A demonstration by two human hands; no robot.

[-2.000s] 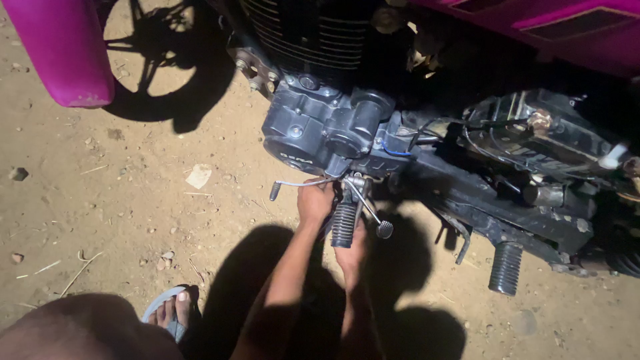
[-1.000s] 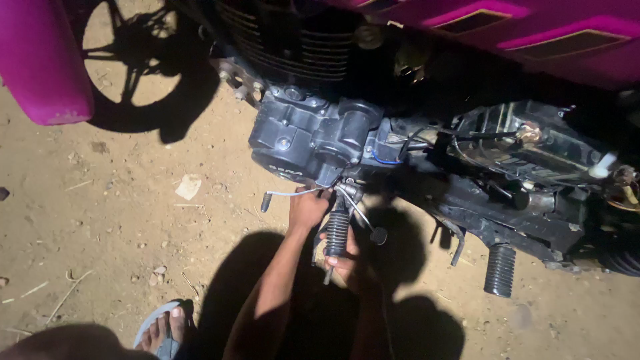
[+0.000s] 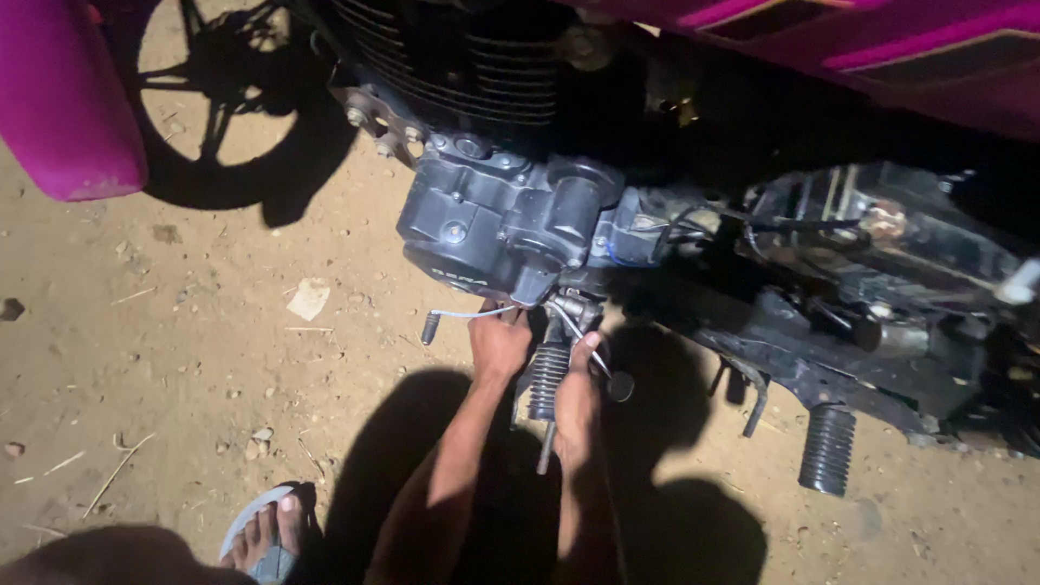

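Observation:
A motorcycle's black engine side cover (image 3: 487, 219) fills the middle of the head view. My left hand (image 3: 497, 345) reaches up under its lower edge, beside the gear shift lever (image 3: 471, 312); the fingertips are hidden there. My right hand (image 3: 578, 398) is at the right side of the ribbed rubber footpeg (image 3: 548, 382), thumb up by the thin metal lever with a round pad (image 3: 620, 387). Below the footpeg a metal rod (image 3: 545, 449) sticks out next to my right palm. Whether that hand grips the rod or the footpeg cannot be made out.
A rear ribbed footpeg (image 3: 827, 451) and a bent metal bracket (image 3: 757, 398) project at right. The spoked front wheel (image 3: 215, 106) and magenta fender (image 3: 69, 106) stand upper left. My sandaled foot (image 3: 272, 536) rests on sandy ground with small stones. Dark shadows surround my arms.
My right hand has moved up along the footpeg from its lower end, where it was one second ago. My left hand stays beneath the engine cover. The rod below the footpeg shows more clearly.

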